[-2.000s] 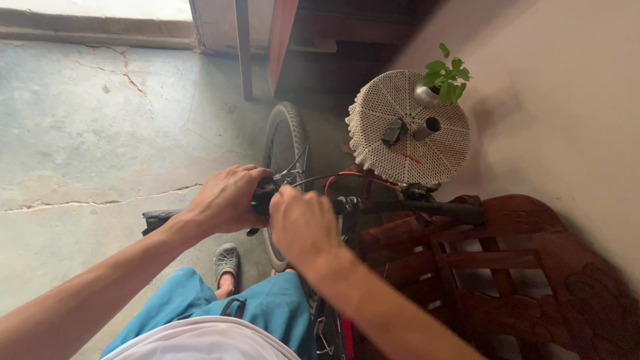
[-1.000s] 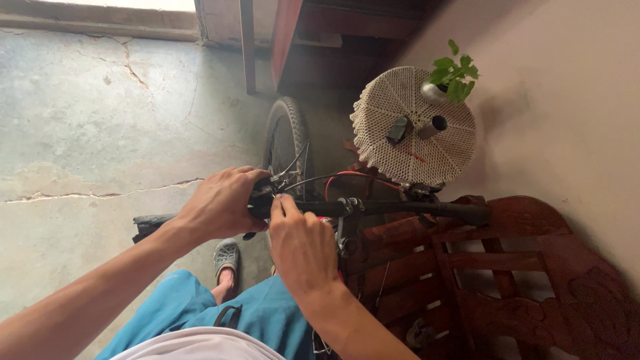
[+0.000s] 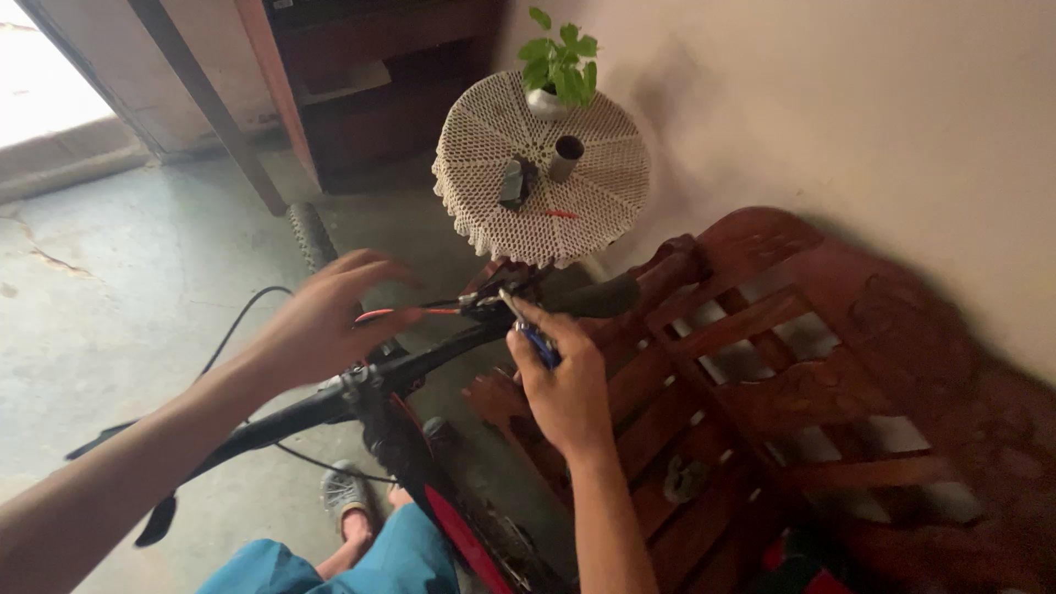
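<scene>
My right hand [image 3: 565,384] holds a small tool with a blue handle [image 3: 540,345], likely a screwdriver or multi-tool. Its metal tip is at the lever clamp [image 3: 488,302] on the right part of the black bicycle handlebar [image 3: 445,351], inboard of the dark grip [image 3: 598,297]. Blurred, my left hand [image 3: 342,313] is over the bar's middle with fingers apart, beside a red cable [image 3: 412,313]; nothing shows in it. Below the bar runs the black and red bicycle frame [image 3: 462,536].
A carved wooden bench [image 3: 742,330] stands at the right, against the wall. Behind the handlebar, a round table with a crocheted cloth [image 3: 610,190] bears a potted plant [image 3: 547,101], a cup [image 3: 567,158] and a small dark object [image 3: 513,183]. The front tire [image 3: 309,235] rests on the concrete floor.
Both hands were close together at the left part of the handlebar; my right hand is now at the right-side clamp, and my left hand has come off the bar. The handlebar has turned, and the view has shifted.
</scene>
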